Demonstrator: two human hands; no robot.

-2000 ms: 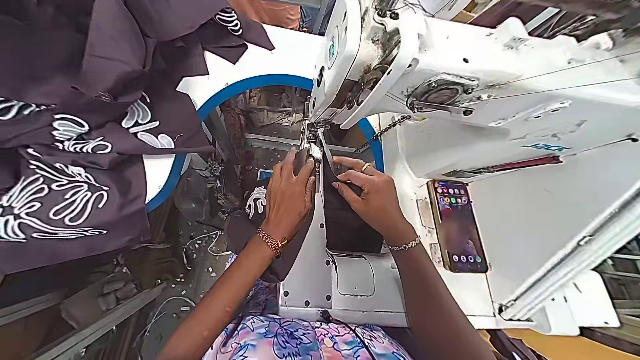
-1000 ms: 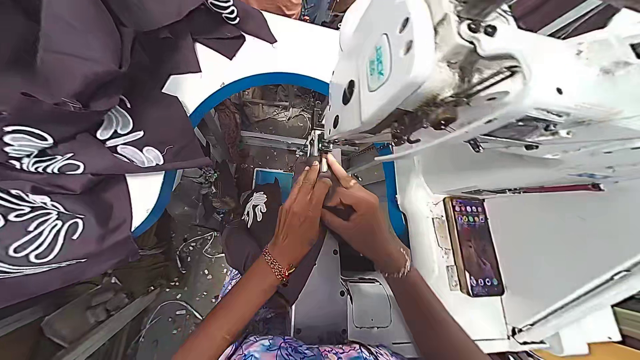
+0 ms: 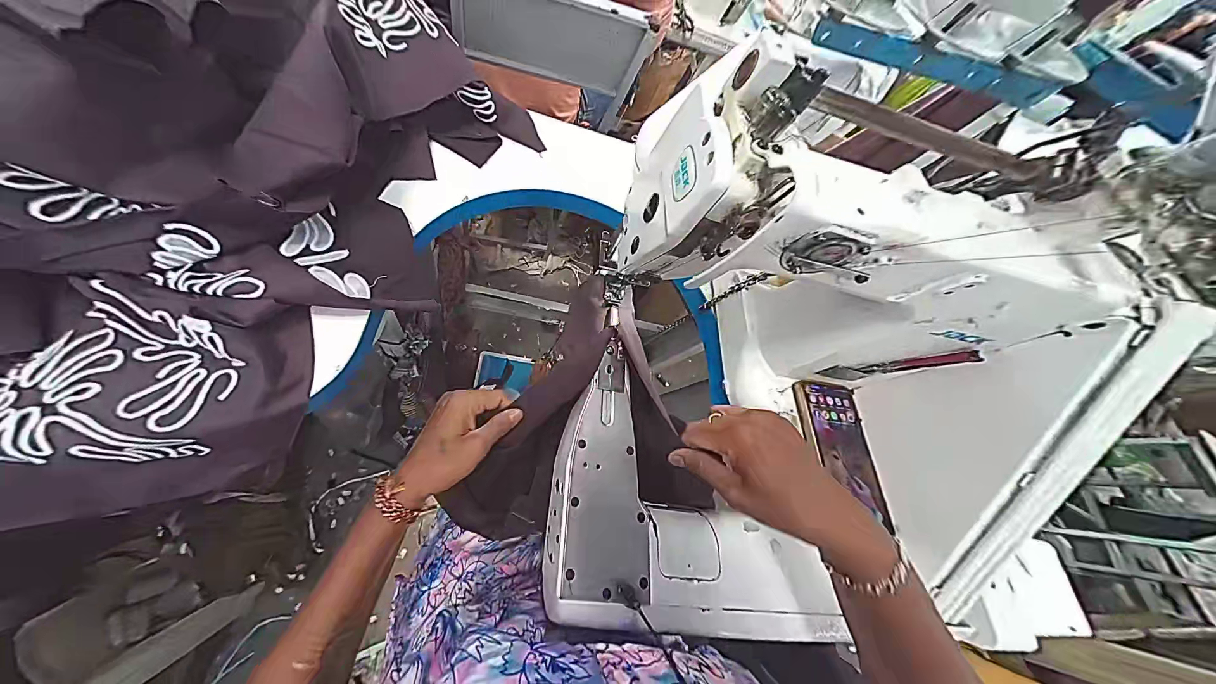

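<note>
A white Jack industrial sewing machine (image 3: pixel 665 180) stands before me, its presser foot (image 3: pixel 616 285) above the tip of a narrow arm bed (image 3: pixel 598 475). Dark fabric (image 3: pixel 560 380) runs down from the foot and parts to both sides of the bed. On the left, my left hand (image 3: pixel 465 437) pinches the fabric between thumb and fingers. My right hand (image 3: pixel 750 461) grips the edge of the dark piece right of the bed. The fabric at the needle is partly hidden by the machine head.
Dark cloth with white looped embroidery (image 3: pixel 171 361) is draped over the white table with a blue-edged cutout (image 3: pixel 532 199) at left. A lit smartphone (image 3: pixel 841 437) lies on the machine's base at right. A metal chain (image 3: pixel 736 288) hangs behind the bed.
Both hands, close together at the presser foot a second ago, have moved apart and back toward my body, one on each side of the bed. The dark fabric now shows spread between them.
</note>
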